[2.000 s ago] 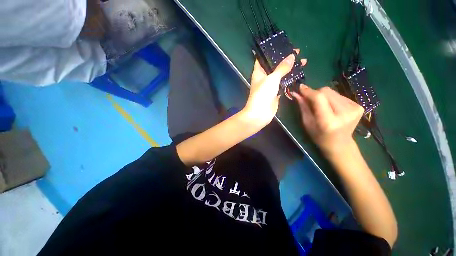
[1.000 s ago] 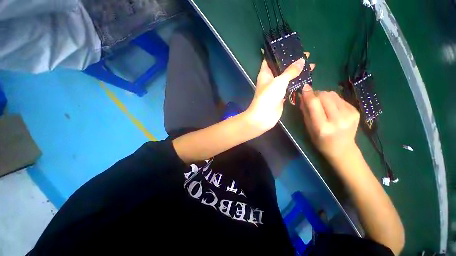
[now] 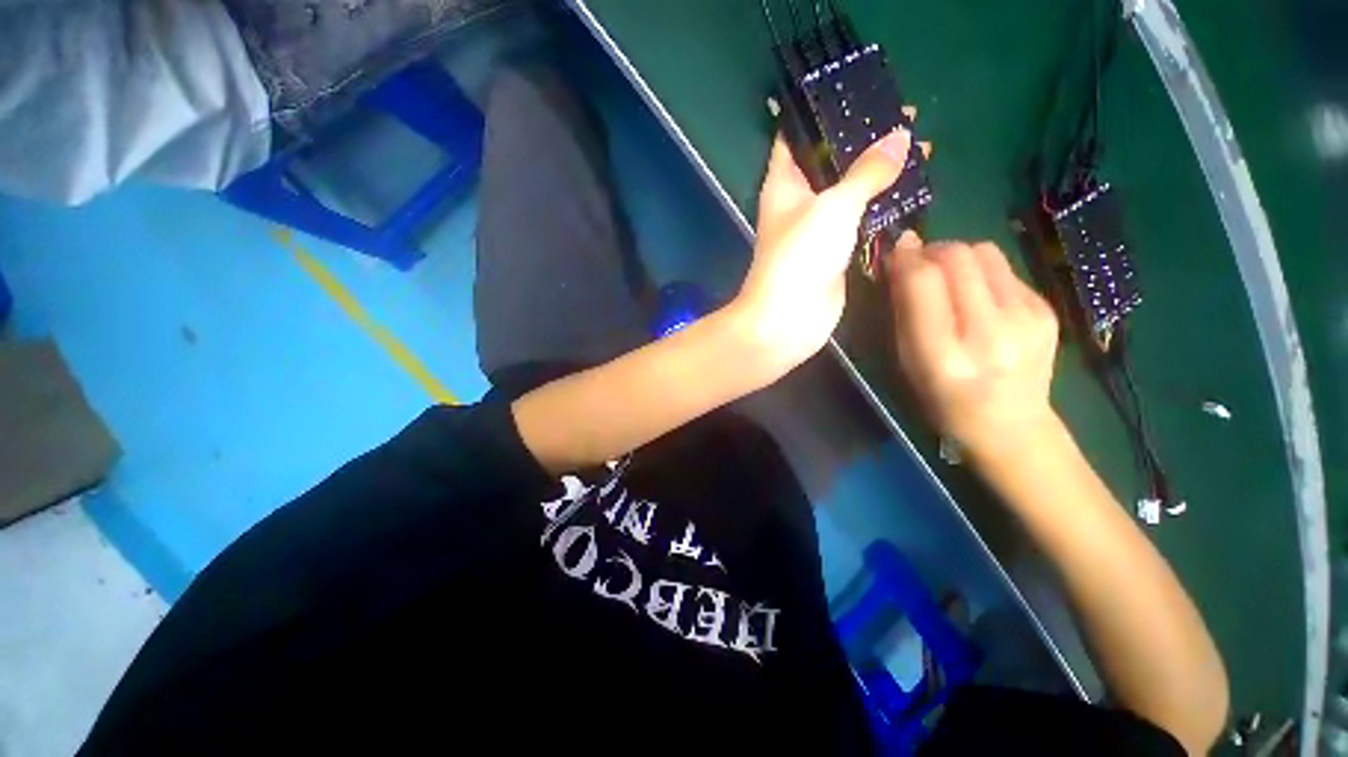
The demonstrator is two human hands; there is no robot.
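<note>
A black circuit board module [image 3: 858, 111] with rows of small white points is over the green bench near its edge. My left hand [image 3: 806, 259] holds it, thumb on its face and fingertips showing at its far side. Black cables [image 3: 806, 22] run from its upper end out of the picture. Short coloured leads [image 3: 872, 252] show at its lower end. My right hand [image 3: 976, 333] is closed at that end, fingertips pinched on the leads; the exact grip is hidden. A small white piece [image 3: 951, 448] shows below my right hand.
Another module [image 3: 1097, 259] lies to the right, with cables and white plug ends [image 3: 1153, 510]. A small white bit [image 3: 1215, 410] lies beside it. A pale strip [image 3: 1257, 266] crosses the green bench [image 3: 1020, 59]. Blue stools [image 3: 370, 178] stand below, and a person's pale sleeve [image 3: 133, 104] shows upper left.
The held module and my left hand sit slightly higher in the picture. My right hand stays at the module's lower end. The white piece below it has come into view.
</note>
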